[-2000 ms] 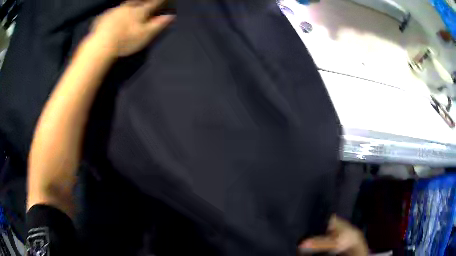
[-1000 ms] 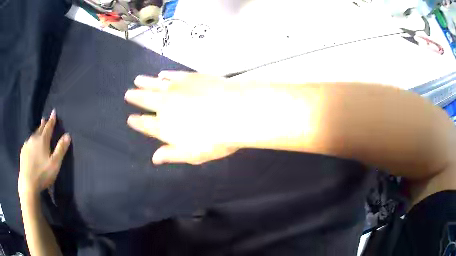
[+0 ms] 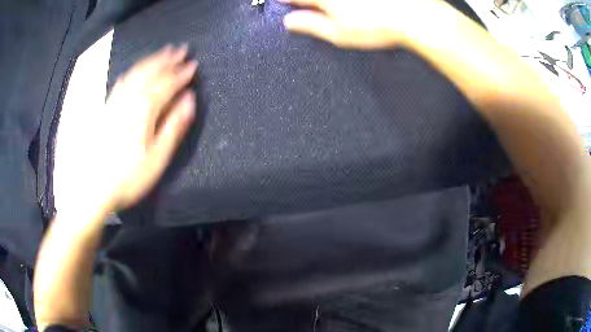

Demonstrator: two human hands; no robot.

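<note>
A large dark garment panel (image 3: 291,123) covers the middle of the machine table and hangs over the front edge onto the lap. My left hand (image 3: 146,123) lies over the panel's left part, fingers apart, slightly blurred. My right hand (image 3: 343,23) rests near the top centre of the panel, fingers extended, its tips near the lit needle area. A small piece of the silver presser foot (image 3: 258,2) shows at the top edge. Neither hand visibly grips the cloth.
More dark cloth (image 3: 29,110) is heaped at the far left, beside a strip of white table (image 3: 81,110). Thread snips (image 3: 562,70) and small items lie on the table at the upper right. A red basket (image 3: 515,224) is low at the right, under my forearm.
The panel now lies spread under the presser foot area and hangs over the front edge. My right hand has moved up to top centre; my left hand has moved right and up. The view has shifted.
</note>
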